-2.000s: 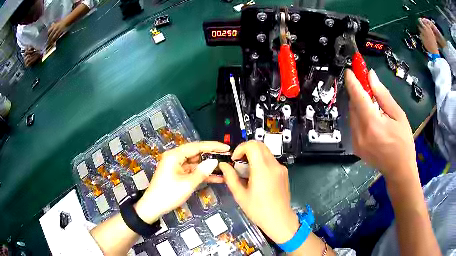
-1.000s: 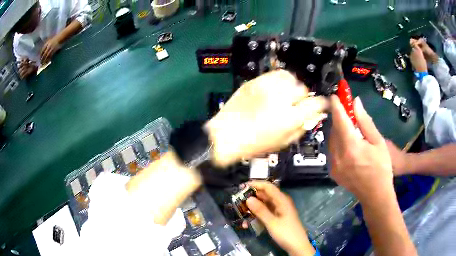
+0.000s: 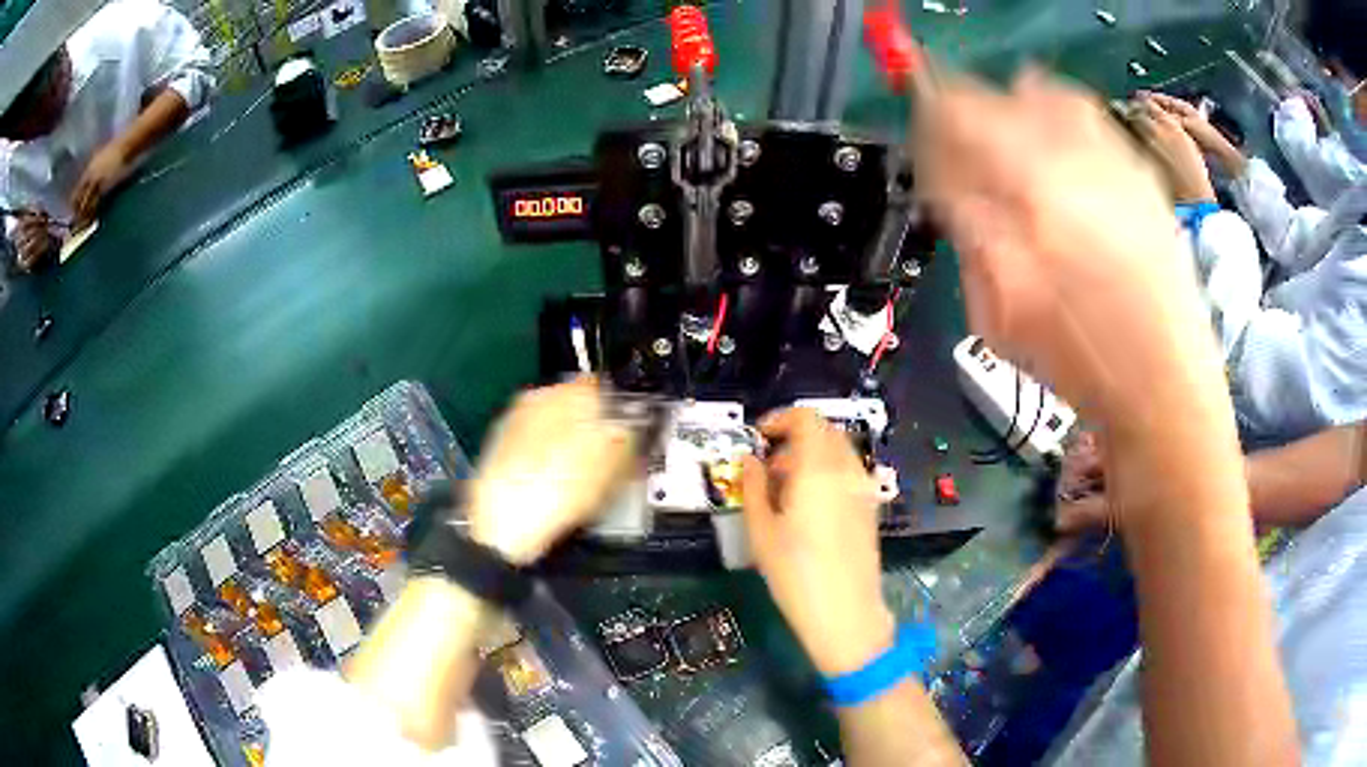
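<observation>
My left hand [image 3: 555,457], with a black wristband, is blurred at the front left of the black fixture [image 3: 765,225]; what its fingers do is unclear. My right hand [image 3: 817,517], with a blue wristband, pinches a small part with an orange flex [image 3: 727,480] at the white nest [image 3: 682,483] of the left station. A pale square [image 3: 735,540] shows just below it. The left red clamp handle [image 3: 693,41] is raised. The right red handle [image 3: 888,42] is also up, beside another person's blurred hand [image 3: 1049,210].
The clear tray of display modules [image 3: 412,412] lies at left, with a white paper sheet [image 3: 113,727] beside it. Two dark housings [image 3: 637,644] lie in front of the fixture. A white power strip [image 3: 1012,397] is at right. Another person's forearm [image 3: 1304,480] reaches in from the right.
Both red handles have swung up. My left hand has dropped from the clamp area to the fixture's front. My right hand has moved up to the nest. The view has shifted right.
</observation>
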